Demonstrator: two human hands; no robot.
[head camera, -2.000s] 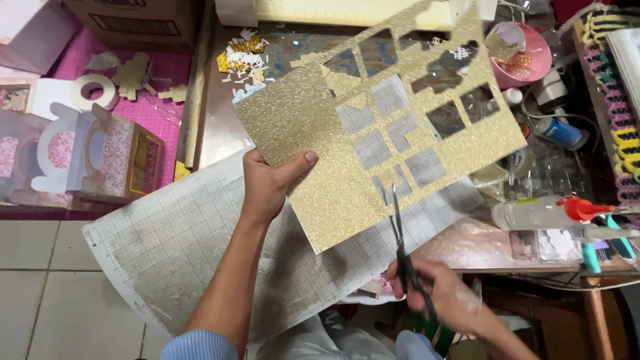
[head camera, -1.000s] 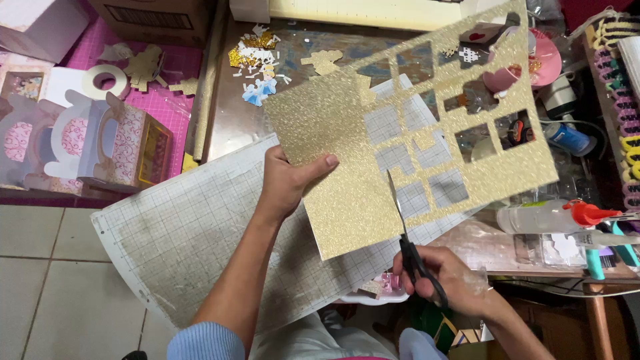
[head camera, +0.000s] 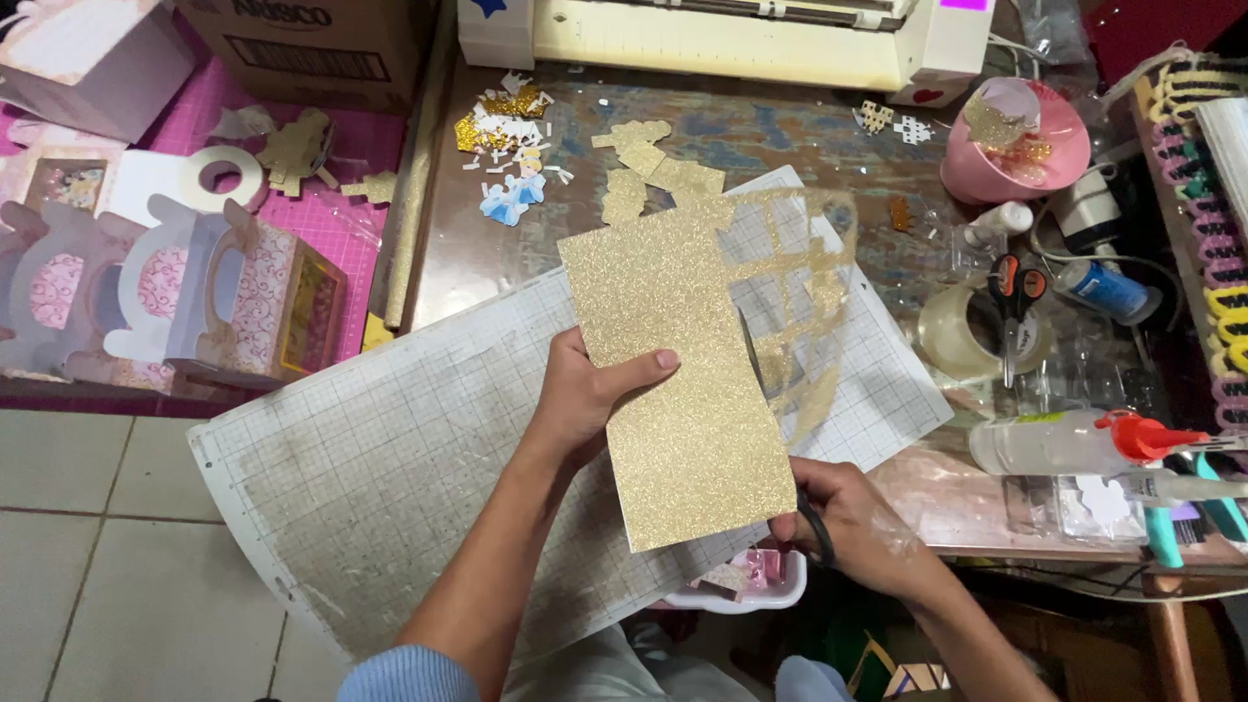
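My left hand (head camera: 600, 395) grips the left edge of a sheet of gold glitter paper (head camera: 682, 429), thumb on top. My right hand (head camera: 848, 522), at the sheet's lower right corner, has its fingers in the black handle of scissors (head camera: 817, 531); most of the scissors is hidden by the sheet, though part of a blade shows at its right edge. Right of the solid part, a blurred lattice of gold paper with square openings (head camera: 795, 263) hangs over the gridded cutting mat (head camera: 390, 487). Whether the lattice is still joined at the top, I cannot tell.
Gold paper cutouts (head camera: 639, 171) and white scraps (head camera: 502, 132) lie on the table. A cutting machine (head camera: 721, 44) stands behind. Decorated boxes (head camera: 244, 292) are at left. To the right are a pink cup (head camera: 1014, 146), a tape roll (head camera: 951, 331), orange-handled scissors (head camera: 1014, 292) and a glue bottle (head camera: 1063, 441).
The scissors have moved up along the sheet, between its solid part and the lattice. The lattice, spread out to the right before, now hangs narrower and blurred.
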